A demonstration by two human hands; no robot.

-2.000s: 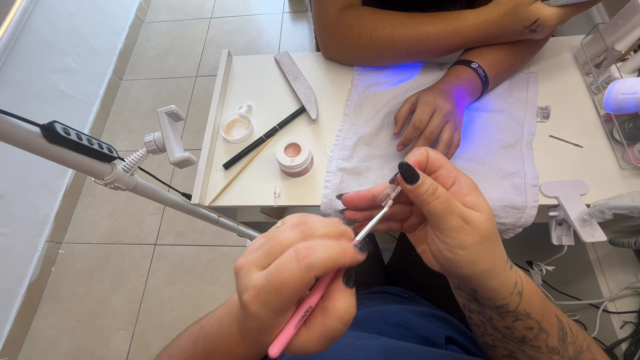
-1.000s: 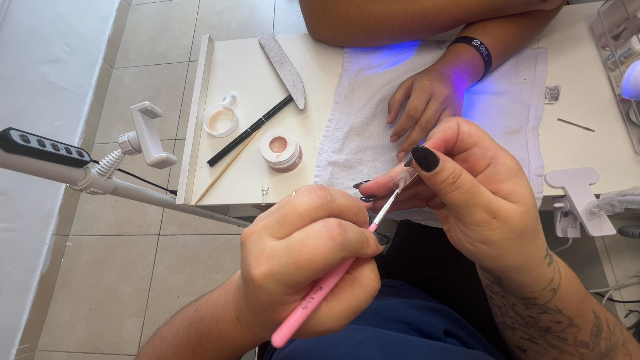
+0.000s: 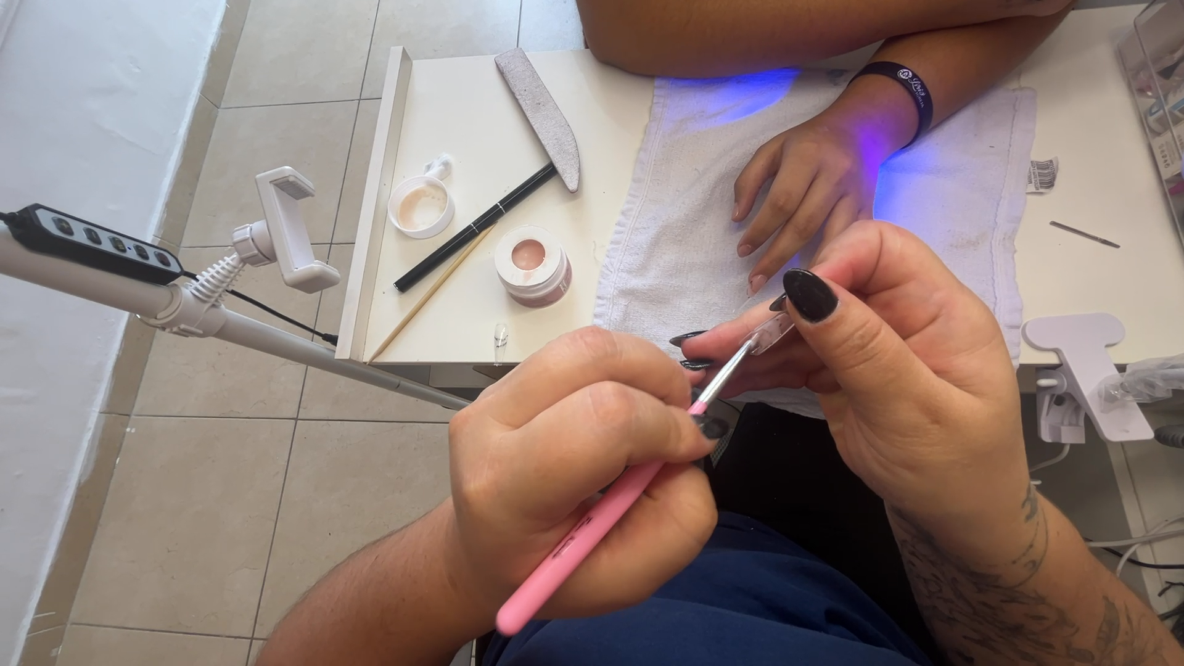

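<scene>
My left hand grips a pink-handled nail brush, its metal ferrule pointing up and right. My right hand, tattooed on the forearm and with black nails, pinches a clear nail tip between thumb and index finger. The brush's end touches the nail tip's surface. Beyond my hands, another person's hand lies on a white towel, lit partly by blue-violet light. An open jar of pinkish product stands on the table, with another clear nail tip near the edge.
On the white table lie a grey nail file, a black pen-like tool, a wooden stick, a jar lid and a thin metal piece. A phone holder and a white clamp flank it.
The view has shifted slightly. Both hands keep their hold, and the brush end stays at the clear nail tip. The other person's hand remains resting on the towel.
</scene>
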